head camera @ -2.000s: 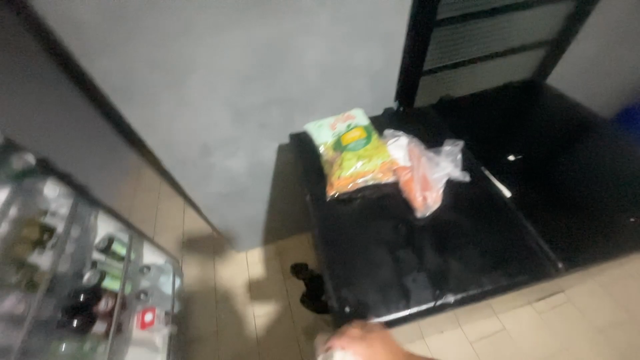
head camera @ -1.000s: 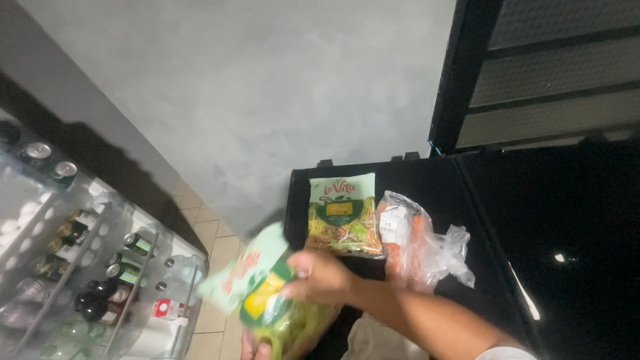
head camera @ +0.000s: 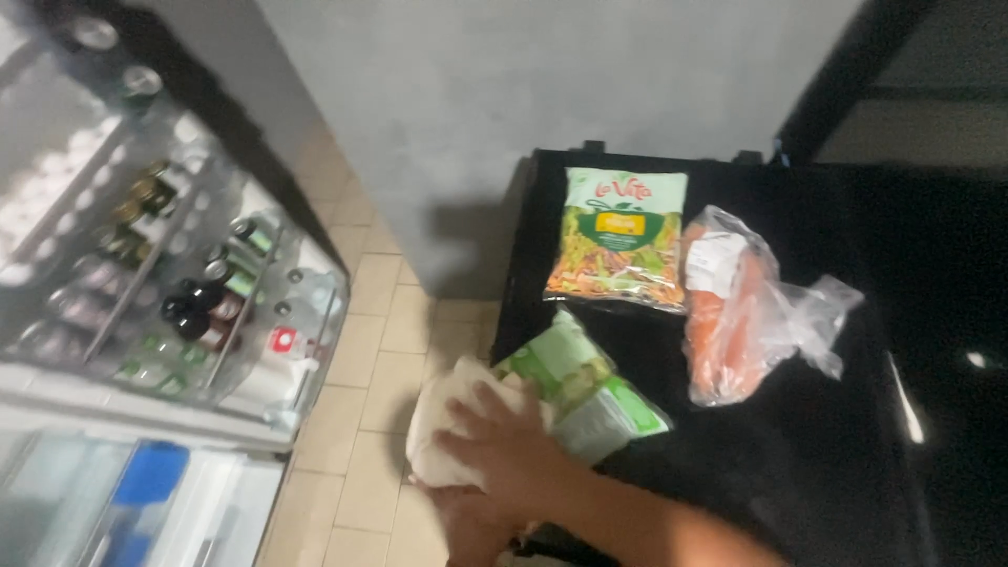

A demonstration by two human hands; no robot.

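Note:
A pale, cream-coloured bundle [head camera: 433, 441], too blurred to identify, is between my two hands at the near left edge of the black surface. My right hand [head camera: 500, 429] lies over it with fingers spread, and my left hand [head camera: 476, 516] supports it from below, partly hidden by the right. Touching the bundle, a green and white plastic food bag [head camera: 583, 386] lies slanted at the table edge. Behind that, a La Vita bag of shredded vegetables [head camera: 622, 244] lies flat. Carrots in a clear plastic bag [head camera: 728, 315] are to its right.
At left stands an open refrigerator, its door shelves [head camera: 220, 315] holding bottles, cans and eggs. Tiled floor [head camera: 378, 394] shows between it and the black table [head camera: 780, 465]. A grey wall [head camera: 504, 87] rises behind, and a dark frame [head camera: 850, 79] stands at upper right.
One second ago my right hand held a green and white bag above the near left edge; such a bag now lies there. Both hands are now on the pale bundle.

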